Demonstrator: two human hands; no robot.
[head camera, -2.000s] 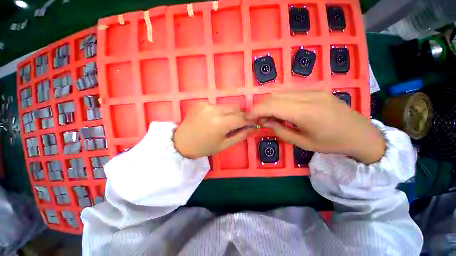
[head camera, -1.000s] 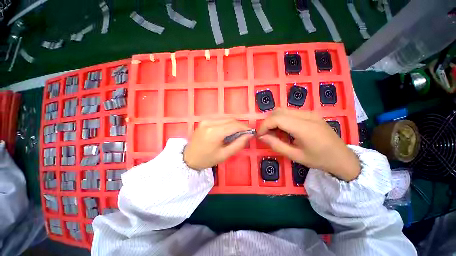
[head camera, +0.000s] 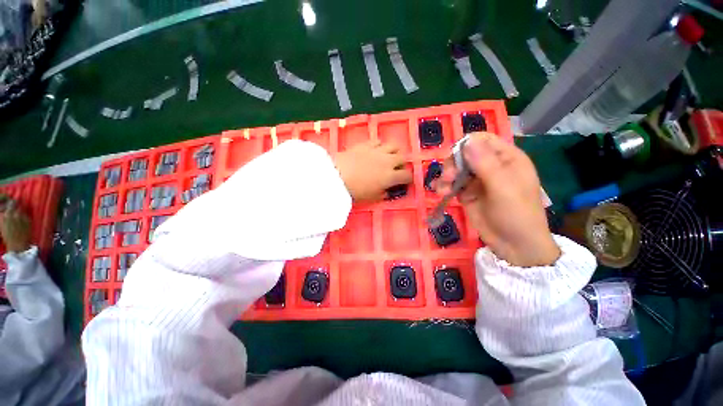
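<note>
My right hand (head camera: 507, 198) holds a grey metal watch band (head camera: 450, 195) above the right part of the large-pocket red foam tray (head camera: 357, 311); the band hangs down to the left from the fingers. My left hand (head camera: 371, 170) reaches into an upper-middle pocket, its fingertips on a black watch body (head camera: 396, 191), partly hidden by the fingers. Other black watch bodies lie in pockets at the upper right and in the bottom row (head camera: 403, 281). My left sleeve covers part of the trays.
A small-pocket red tray (head camera: 99, 230) with band pieces is at left. Loose bands (head camera: 339, 79) lie beyond. At right are a metal post (head camera: 594, 63), a red-capped bottle (head camera: 634, 87), a tape roll (head camera: 610, 235), a fan (head camera: 674, 238) and a plastic bag (head camera: 613, 305). Another person's hand (head camera: 14, 226) shows at far left.
My hands have separated. My left hand has moved to a watch body in the tray; my right hand has risen with the band, which now hangs extended. The view has shifted.
</note>
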